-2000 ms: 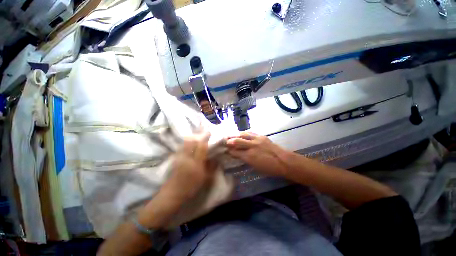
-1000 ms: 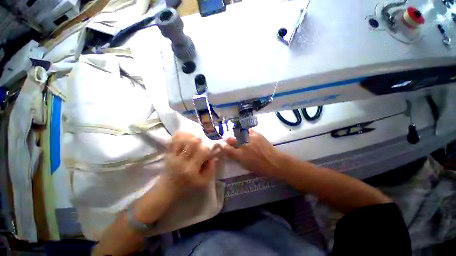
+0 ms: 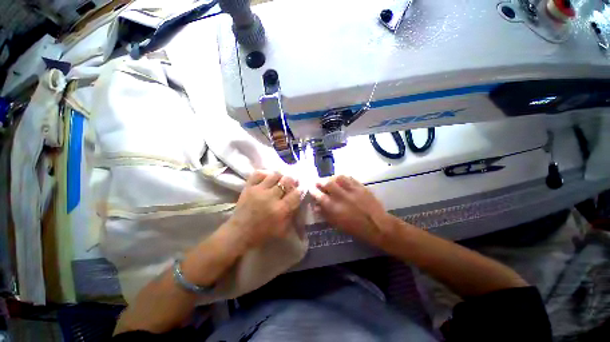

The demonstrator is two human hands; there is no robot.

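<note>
The cream garment [image 3: 160, 187] lies bunched left of the needle, with raised seam strips across it, and its lower edge hangs over the table's front. My left hand [image 3: 267, 204] is bare, with a ring and a wrist bracelet, and presses and pinches the cloth just in front of the needle. My right hand [image 3: 348, 204] pinches the cloth's edge beside it, close to my left fingertips. The presser foot and needle area [image 3: 304, 155] is right behind my fingertips, washed out by bright light. The white sewing machine [image 3: 428, 60] stands over it.
Dark-handled scissors [image 3: 404, 141] lie under the machine arm. Black thread snips [image 3: 473, 167] lie to their right. A long cream strip [image 3: 30, 194] lies at the far left, near a blue strip [image 3: 75, 163]. A red-and-white bobbin [image 3: 559, 10] sits on top. The ruler-marked edge [image 3: 441, 215] runs in front.
My left hand has moved from a raised, bunched grip to lie flatter on the cloth by the needle. My right hand stays near the needle. The cloth between has shifted and folded.
</note>
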